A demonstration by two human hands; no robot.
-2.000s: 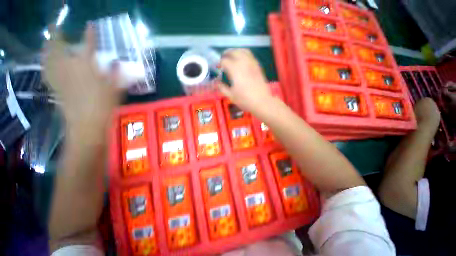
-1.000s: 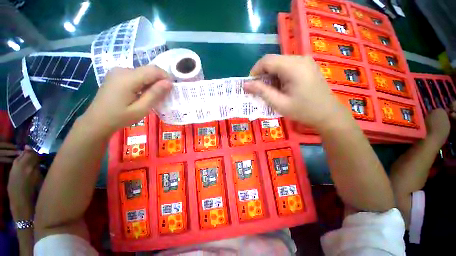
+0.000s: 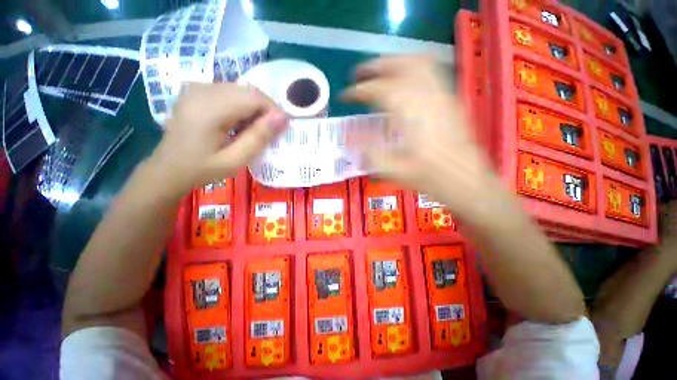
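Observation:
My left hand (image 3: 230, 133) holds the left end of a white printed label strip (image 3: 315, 152) between thumb and fingers. My right hand (image 3: 416, 119) is blurred at the strip's right end; whether its fingers grip the strip cannot be told. The strip hangs in a curve above the back row of the red-pink foam tray (image 3: 304, 249). The tray holds orange phone bodies (image 3: 329, 297) in two rows, backs open, with white labels on them. The label roll (image 3: 304, 90) stands just behind the strip, its printed tail (image 3: 182, 48) curling off to the left.
Stacked foam trays (image 3: 586, 204) with orange phones stand at the right. Film sheets with dark rectangles (image 3: 93, 74) and crumpled clear film (image 3: 63, 174) lie at the left. Another person's arm (image 3: 642, 274) is at the right edge, near a tray of dark phones (image 3: 663, 167).
Since two seconds ago my hands have come together at the strip over the tray. In the last second my right hand has blurred and its fingers have lifted. The view has shifted, moving the stacked trays right.

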